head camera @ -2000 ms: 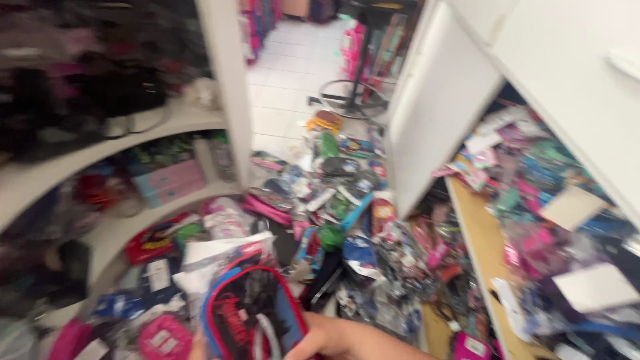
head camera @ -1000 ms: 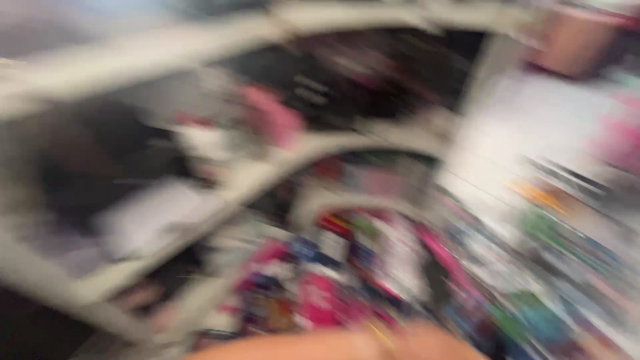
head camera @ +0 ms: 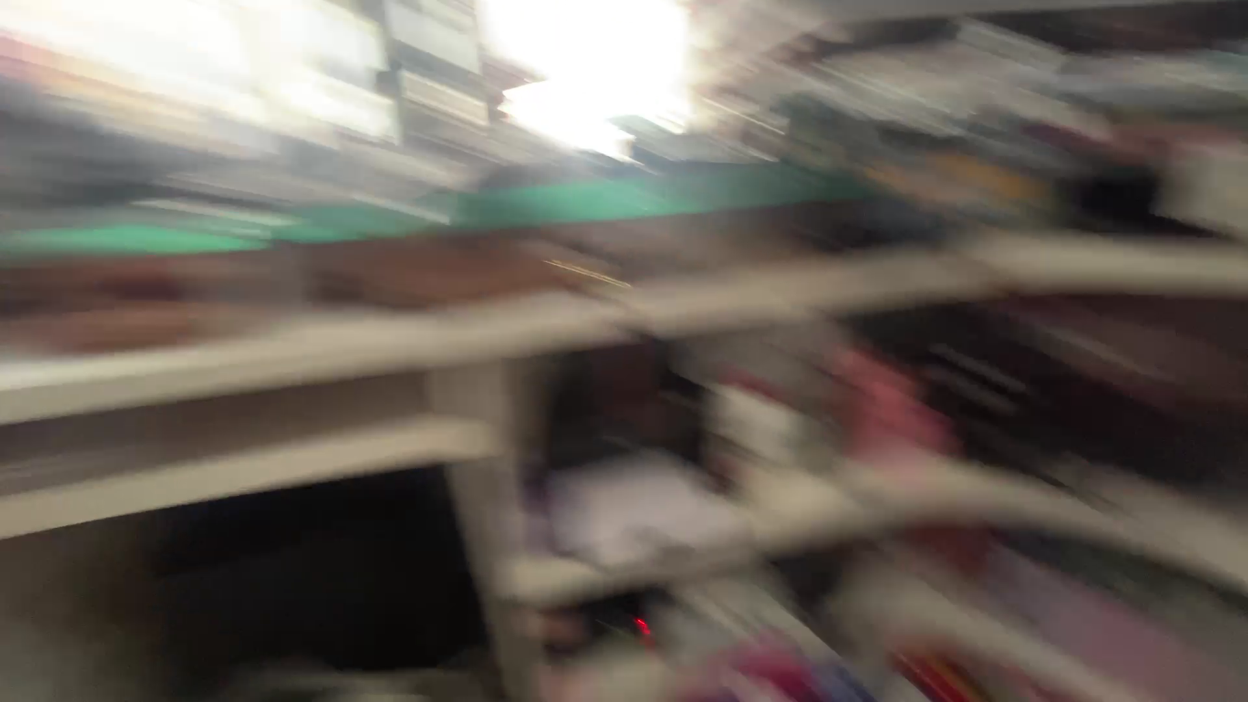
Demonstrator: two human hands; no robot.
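Note:
Neither my left hand nor my right hand is in the frame, so what they hold or touch cannot be seen. Heavy blur covers the whole view. A white shelf unit with a long counter edge (head camera: pixel 702 304) crosses the middle. On a shelf below it lies a pale, flat item (head camera: pixel 639 512), with a pink item (head camera: pixel 892 409) to its upper right. Mixed pink and blue goods (head camera: pixel 770 673) show at the bottom.
A green strip (head camera: pixel 585 200) runs along the back of the counter, with blurred goods (head camera: pixel 975 180) at the right. Bright light glares above. A dark opening (head camera: pixel 322 565) lies under the counter at the left, beside an upright panel (head camera: pixel 492 565).
The view has swung left and up from the floor pile to the counter. Two seconds ago a hand was at a red-and-blue case; a blurred hand showed one second ago, and none shows now.

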